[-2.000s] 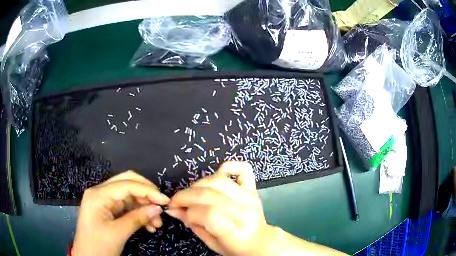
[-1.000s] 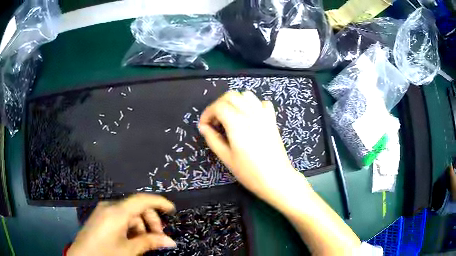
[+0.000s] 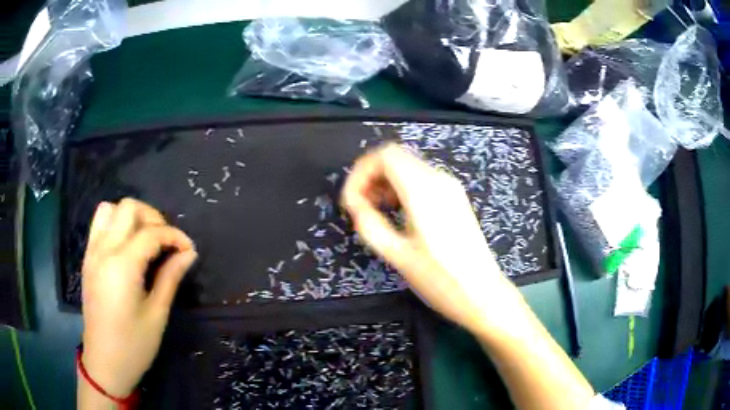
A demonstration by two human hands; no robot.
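Note:
The long black parts tray [image 3: 264, 172] lies across the bench, with small silvery pins [image 3: 496, 184] scattered over its right and middle. My left hand [image 3: 136, 264] is over the tray's left end, thumb and fingers bent close together, and covers most of the dark parts there. My right hand [image 3: 400, 208] is over the pins right of the middle, fingertips curled together. Whether either hand pinches a part is too small and blurred to tell. The lower tray [image 3: 425, 368] lies nearest me and holds many small mixed parts [image 3: 320, 368].
A dark slim rod [image 3: 570, 296] lies right of the long tray, beside a bag of pins [image 3: 600, 208]. A large bag of dark parts [image 3: 436, 60], a flat clear bag [image 3: 312, 60] and a crumpled left bag [image 3: 56, 104] lie around the tray. A blue basket [image 3: 660, 384] is at lower right.
Both hands were together over the lower tray, then parted. My right hand moved up to the pins; my left hand moved up and left to the long tray's left end. The view shifted slightly.

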